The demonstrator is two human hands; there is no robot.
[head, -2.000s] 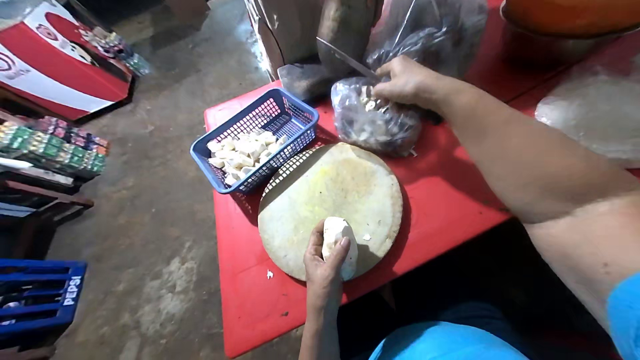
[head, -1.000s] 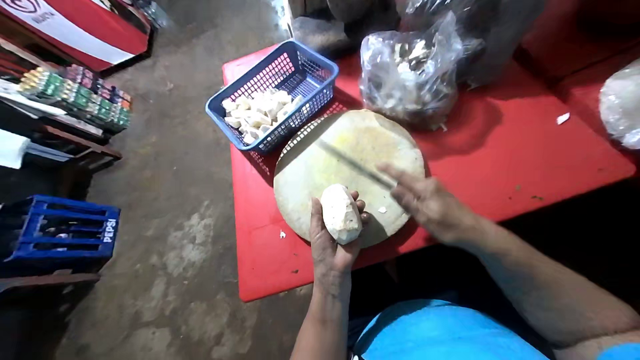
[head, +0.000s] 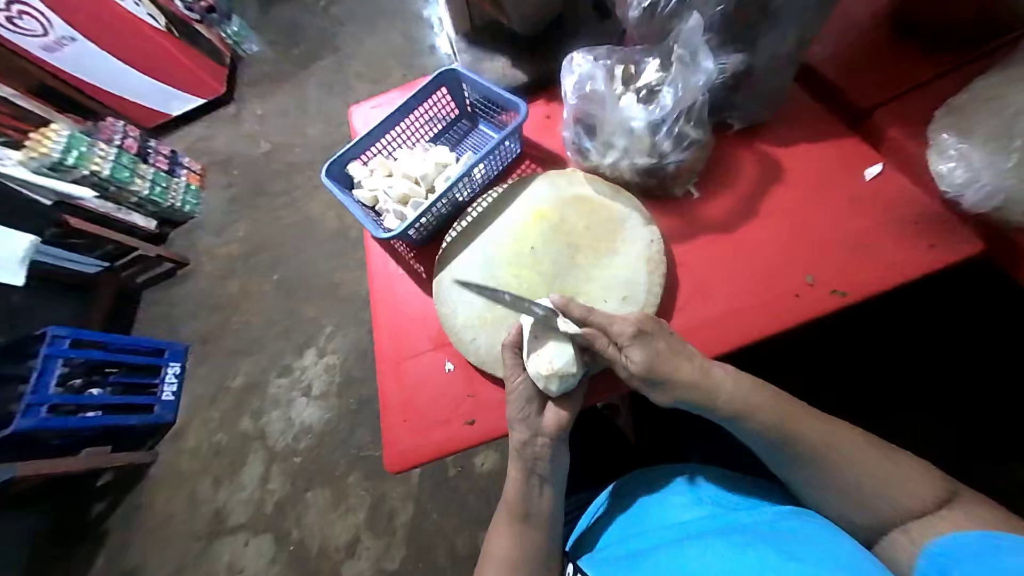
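My left hand [head: 540, 400] grips a peeled whitish root vegetable [head: 552, 364] over the near edge of a round cutting board [head: 568, 240]. In my right hand [head: 632, 340] is a knife [head: 508, 300], its blade pointing left and lying against the top of the vegetable. A pale bit of it shows between the blade and my right fingers. Beyond the board, to the left, a blue plastic basket [head: 342, 182] holds several whitish cut pieces [head: 404, 180]. A clear plastic bag [head: 640, 112] with scraps or pieces inside stands behind the board.
The red table [head: 800, 232] carries small scraps and, at the far right, another plastic bag [head: 980, 144]. Dark bags [head: 760, 64] stand at the back. On the floor side at left are a blue bottle crate [head: 104, 384] and a rack of small bottles [head: 120, 172].
My right hand has come from the plastic bag, across the board, to the vegetable, bringing the knife against it. My left hand keeps hold of the vegetable.
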